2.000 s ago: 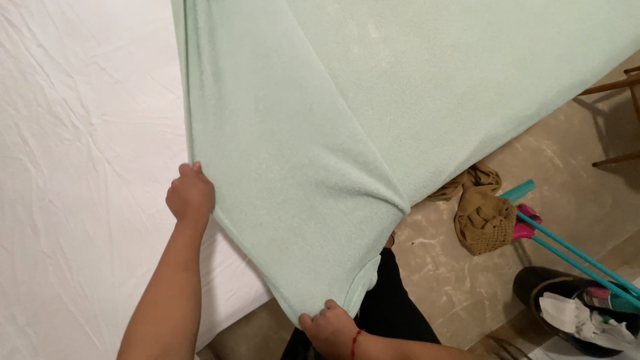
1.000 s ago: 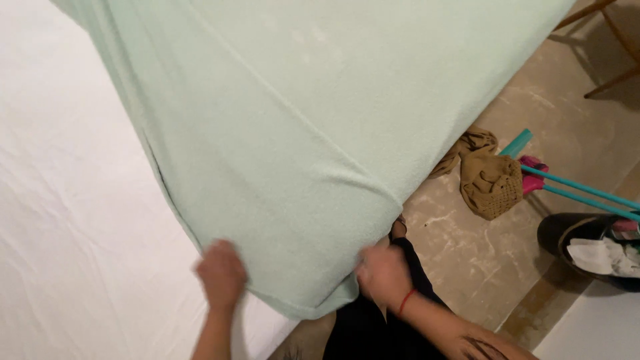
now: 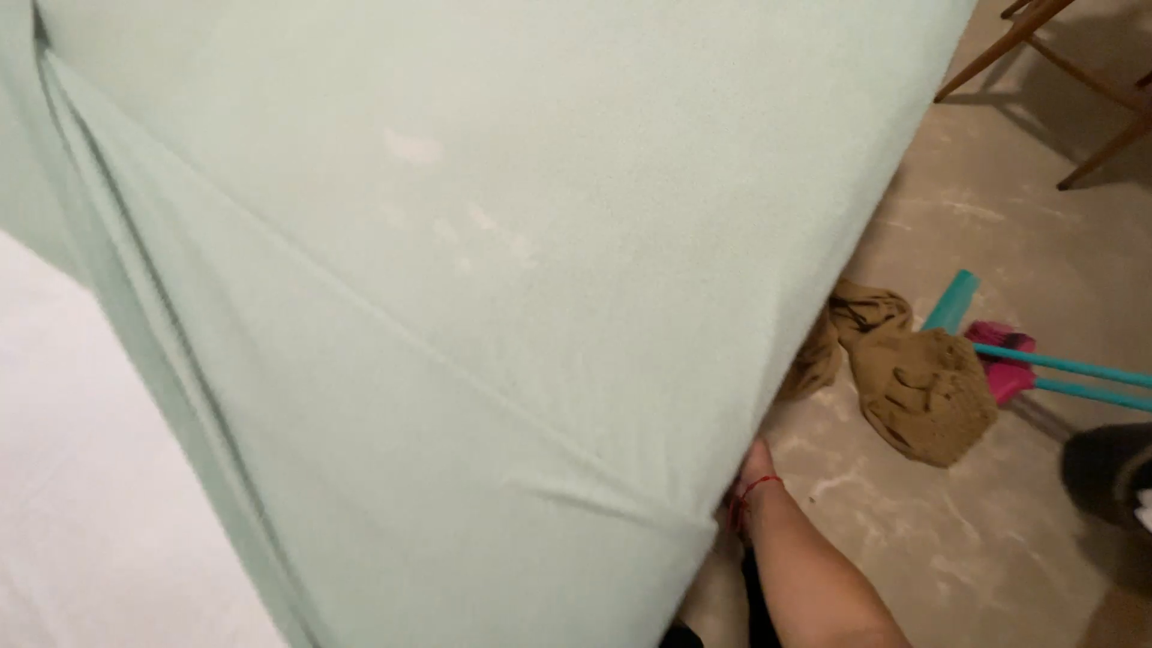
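Note:
A pale green fitted sheet [image 3: 540, 270] covers most of the mattress, with long creases running down toward its near right corner. At the lower left a white mattress surface [image 3: 108, 450] shows beside the green edge. My right hand [image 3: 756, 472], with a red string bracelet at the wrist, reaches in at the side of the mattress just beyond that corner; its fingers are hidden by the green cloth, so I cannot tell what they hold. My left hand is out of view.
Brown cloth items [image 3: 927, 391] lie on the grey-brown floor [image 3: 900, 558] right of the bed. Near them are a pink and teal long-handled tool [image 3: 1008, 369] and a dark bin [image 3: 1102, 472]. Wooden chair legs [image 3: 999, 49] stand at the upper right.
Both hands were at the near edge of the green sheet earlier. My left hand has left the view, and my right hand is now at the mattress side. The view has shifted closer to the bed.

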